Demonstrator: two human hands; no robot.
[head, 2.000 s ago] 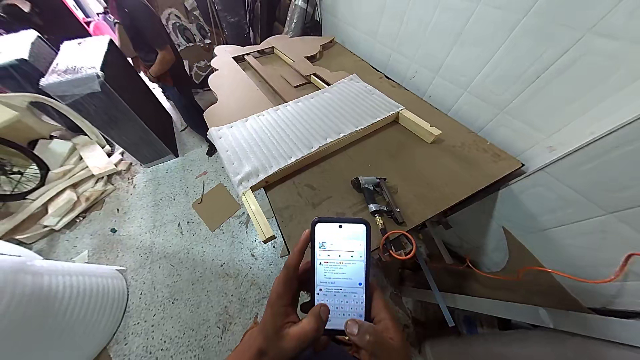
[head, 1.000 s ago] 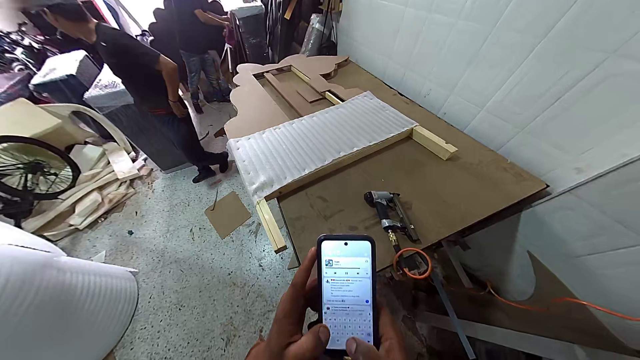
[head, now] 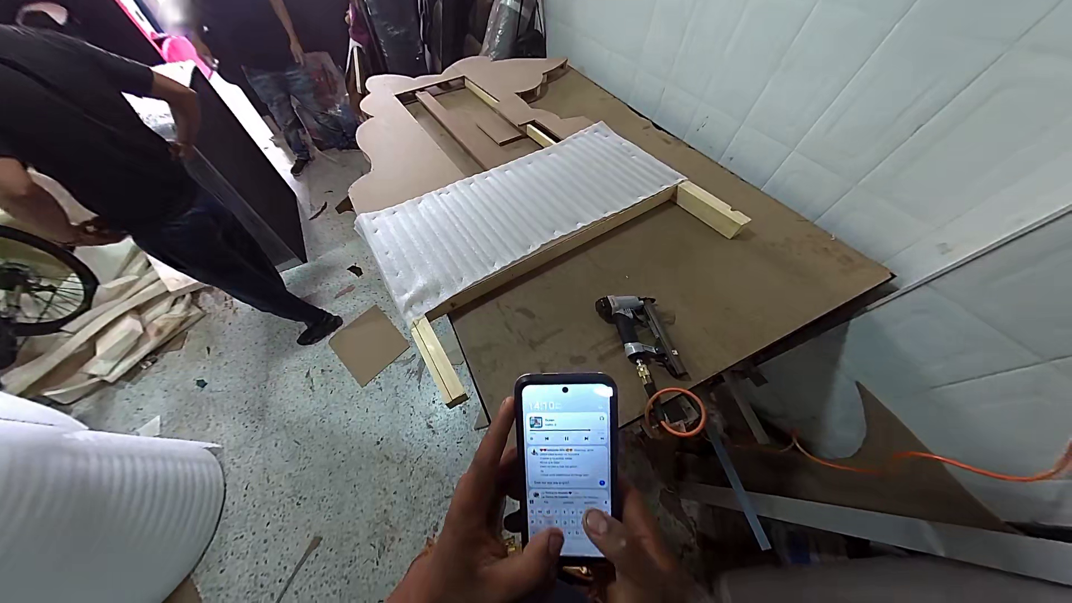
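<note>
My left hand [head: 486,528] and my right hand [head: 636,544] hold a smartphone [head: 565,465] upright at the bottom centre, both thumbs over its lit screen, which shows a keyboard. Beyond it, a pneumatic stapler [head: 636,331] lies on the brown work table [head: 779,276], joined to an orange air hose [head: 703,410]. Left of the stapler rests a wooden frame, its lower panel covered with ribbed white foam sheet [head: 519,205]. Two wooden legs [head: 440,364] stick out of the frame toward me. Its far part is scalloped brown board [head: 394,159].
A person in dark clothes [head: 92,126] bends at the left; another person [head: 268,59] stands farther back. A white foam roll [head: 100,502], scrap strips [head: 109,352] and a bicycle wheel [head: 42,280] are at the left. A square board piece [head: 368,343] lies on the floor. A tiled wall [head: 754,100] borders the table.
The person at the left has moved farther left and bends over more than one second ago. Both my hands keep hold of the smartphone.
</note>
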